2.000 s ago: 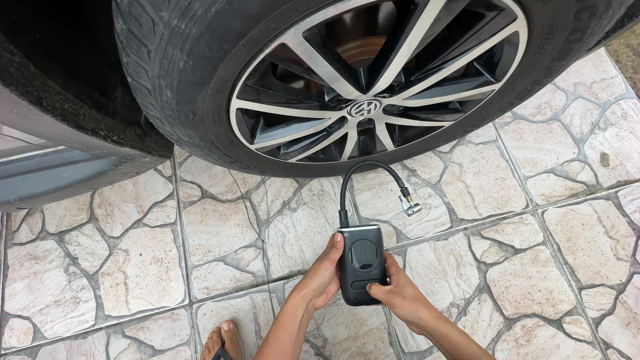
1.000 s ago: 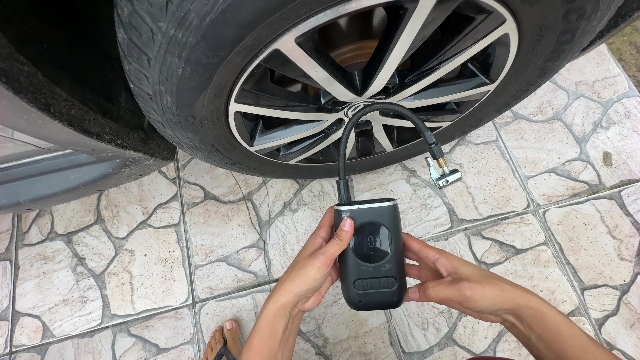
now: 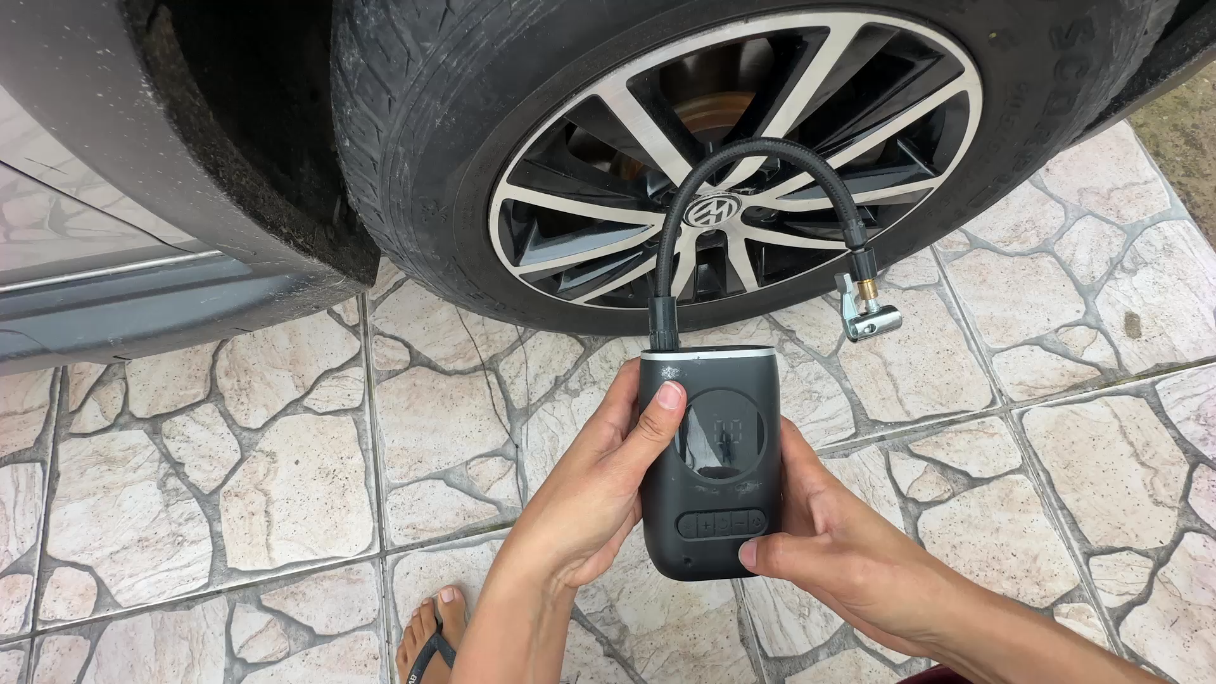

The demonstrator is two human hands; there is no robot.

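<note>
A black portable tire inflator [image 3: 708, 503] is held upright between my hands, its round display and button row facing me. My left hand [image 3: 594, 465] grips its left side, thumb near the upper front. Around the lower right side is my right hand [image 3: 826, 541], with the thumb by the bottom corner below the buttons. From the inflator's top a black braided hose [image 3: 760, 147] arches up and over to the right, ending in a metal lever valve chuck [image 3: 872, 321] that hangs free, touching nothing. Behind the hose stands a car wheel's alloy rim [image 3: 646, 123] with a black tire [image 3: 427, 161].
The car's gray body panel [image 3: 114, 237] and dark wheel arch fill the upper left. Stone-patterned floor tiles [image 3: 294, 484] lie under the car. A foot in a flip-flop [image 3: 432, 636] shows at the bottom left.
The inflator has been raised toward the camera from its place two seconds ago. My right thumb was on the buttons then; it now rests at the lower right corner.
</note>
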